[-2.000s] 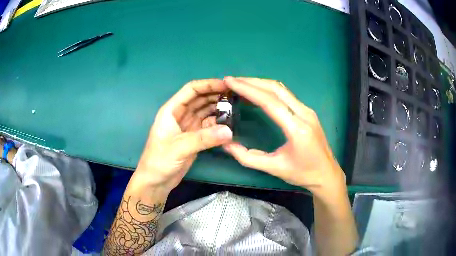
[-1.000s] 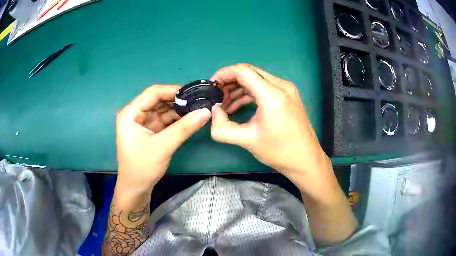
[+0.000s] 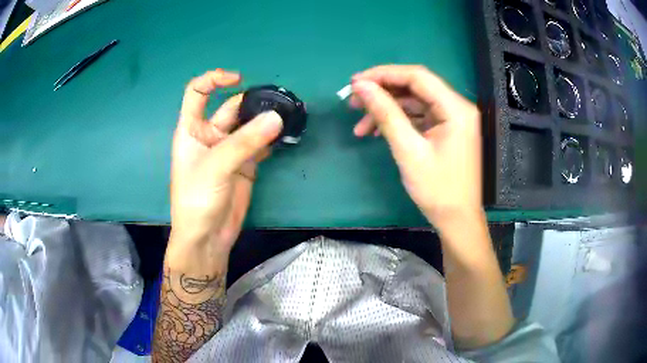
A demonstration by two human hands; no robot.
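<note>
A black round housing (image 3: pixel 273 106) with a white tab at its lower rim is in my left hand (image 3: pixel 216 145), pinched between thumb and fingers above the green mat (image 3: pixel 305 42). My right hand (image 3: pixel 426 135) is to the right of the housing, apart from it. Its thumb and forefinger pinch a small white strip (image 3: pixel 345 91). The fingers hide part of the strip and part of the housing's left side.
A black foam tray (image 3: pixel 493 127) with shiny round units in its pockets stands at the right. Dark tweezers (image 3: pixel 85 64) lie at the far left. White paper (image 3: pixel 53 18) is at the top left. A neighbour's grey sleeve (image 3: pixel 64 276) is at the lower left.
My right hand has moved right, away from the housing, with a white strip now in its fingers. My left hand has turned the housing so that a flatter black face shows.
</note>
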